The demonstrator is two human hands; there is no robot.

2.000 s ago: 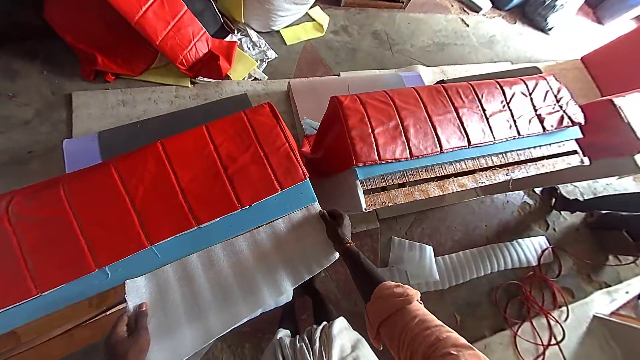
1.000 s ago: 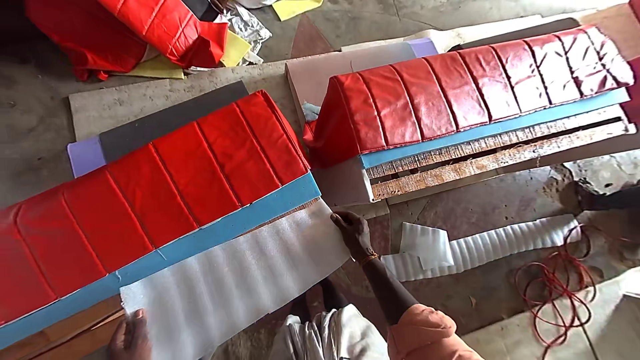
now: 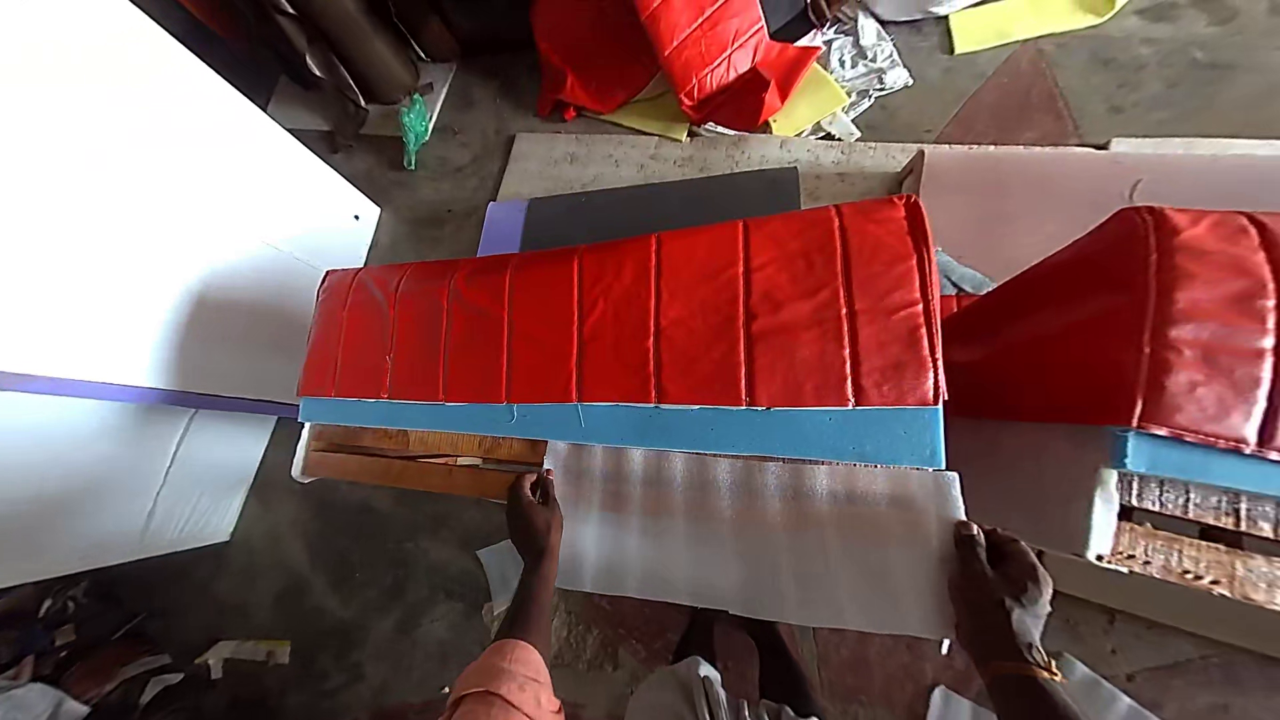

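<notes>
A translucent white foam sheet (image 3: 760,540) lies along the front of a long padded piece, covering much of its wooden frame (image 3: 400,460). My left hand (image 3: 535,510) pinches the sheet's upper left corner against the wood. At the other end, my right hand (image 3: 1000,580) holds the sheet's right edge, thumb on top. Above the sheet runs a strip of blue foam (image 3: 640,428), and over that sits a red quilted leatherette cover (image 3: 620,320) with stitched channels. Loose threads hang from the cover's lower edge.
A second red quilted piece (image 3: 1210,330) stands close at the right, its wooden slats (image 3: 1200,550) exposed. Large white sheets (image 3: 130,460) fill the left side. Behind lie a dark grey board (image 3: 660,205), red cover material (image 3: 700,60), and yellow foam (image 3: 1030,22). Scraps litter the floor at lower left.
The view has swung left, bringing the padded piece's whole length and the white sheets into sight. Both hands still hold the foam sheet by its ends.
</notes>
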